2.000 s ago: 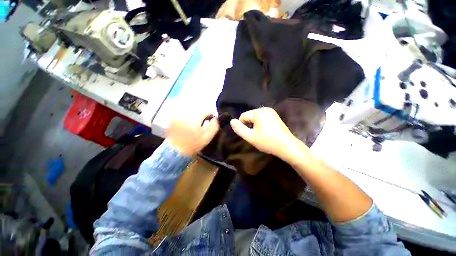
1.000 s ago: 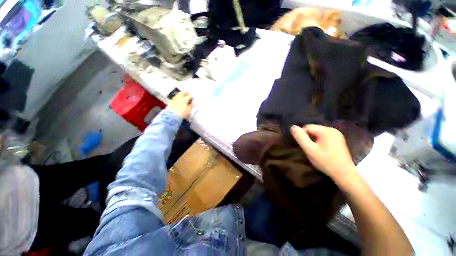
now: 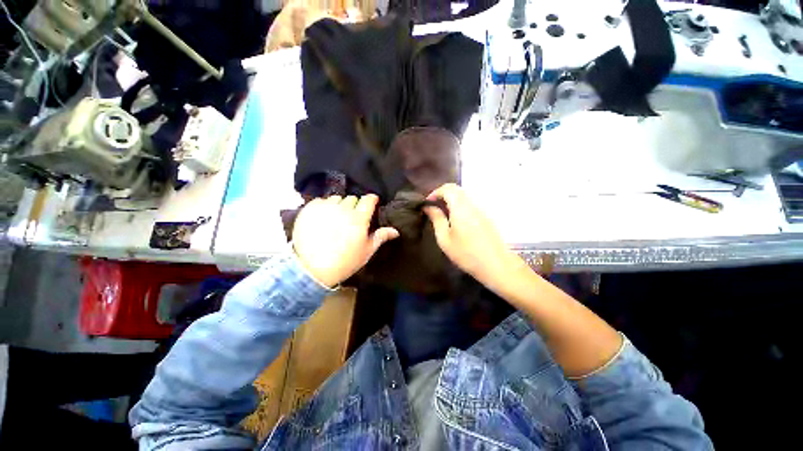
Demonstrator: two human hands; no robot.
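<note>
A dark brown-black garment (image 3: 339, 141) with olive-brown seams lies on the white table and hangs over its front edge. A rounded reddish-brown patch (image 3: 424, 158) shows on it. My left hand (image 3: 339, 233) grips the garment's near part, thumb and fingers on the cloth. My right hand (image 3: 467, 229) pinches the cloth just to the right. A folded olive-brown piece of the garment (image 3: 405, 211) is between the two hands. The fingertips partly hide the cloth they hold.
A white sewing machine (image 3: 599, 62) with a blue stripe and black strip stands at right. Snips (image 3: 691, 198) lie near it. An older beige machine (image 3: 97, 141) is at left. A red stool (image 3: 123, 299) and cardboard box (image 3: 321, 339) are below the ruler-marked table edge (image 3: 634, 255).
My left hand has come back from the table's left edge to the garment and now holds it. The view has turned right, bringing the white machine into view. My right hand still holds the cloth.
</note>
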